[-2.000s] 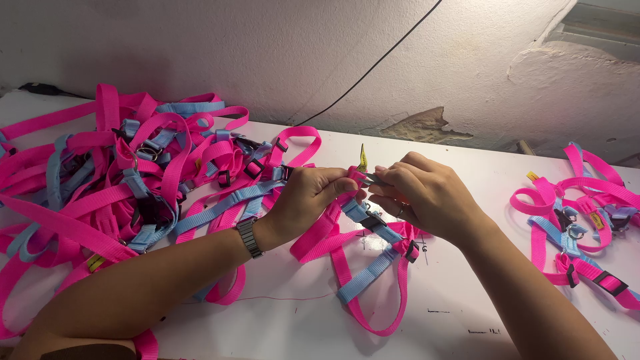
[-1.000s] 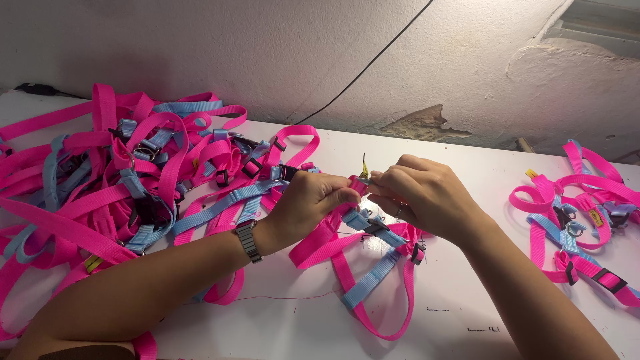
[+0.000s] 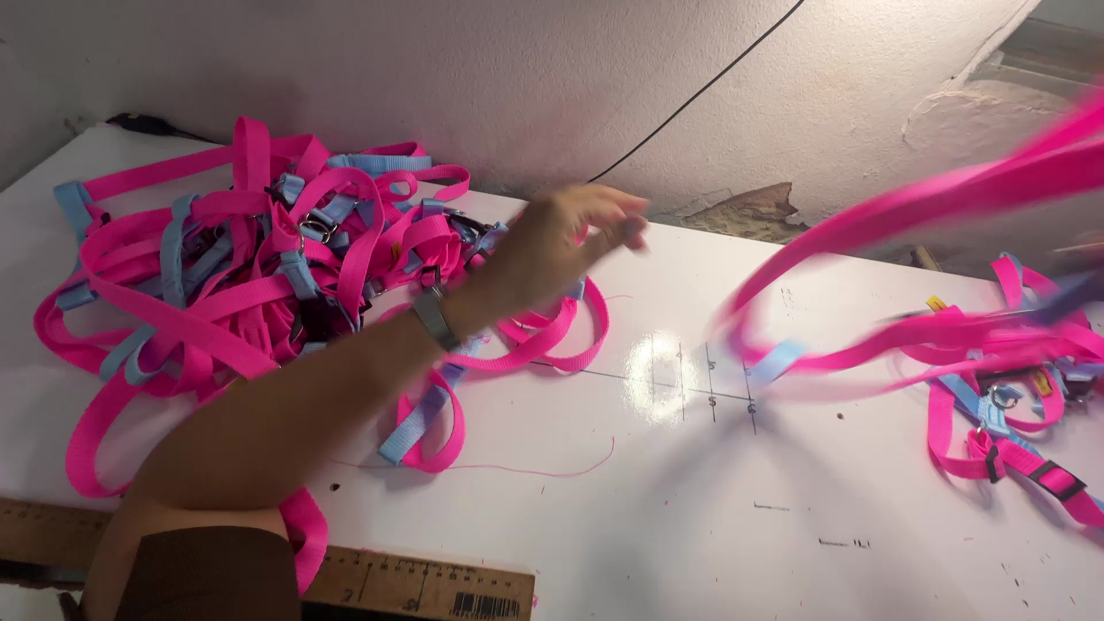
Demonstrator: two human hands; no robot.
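My left hand [image 3: 595,226], with a watch on its wrist, is raised over the right side of a big pile of pink and light blue webbing harnesses [image 3: 259,302]. Its fingers are slightly bent and apart, with nothing seen between them. My right hand does not show in the frame. A blurred pink strap harness [image 3: 871,211] with a light blue piece hangs in the air at the right; what holds it is out of view. Under and behind it lies a smaller group of pink and blue harnesses [image 3: 992,414] with black plastic buckles, metal rings and yellow tags.
The white table [image 3: 690,509] bears pencilled lines and a loose pink thread [image 3: 552,473]. A wooden ruler [image 3: 414,582] lies along the near edge, partly under my left arm. Behind the table is a wall [image 3: 431,86] with broken plaster and a black cable [image 3: 699,93].
Both hands were at one harness in the middle. My left hand has let go and moved left; my right hand has left the view. The harness is now off the middle, blurred at the right.
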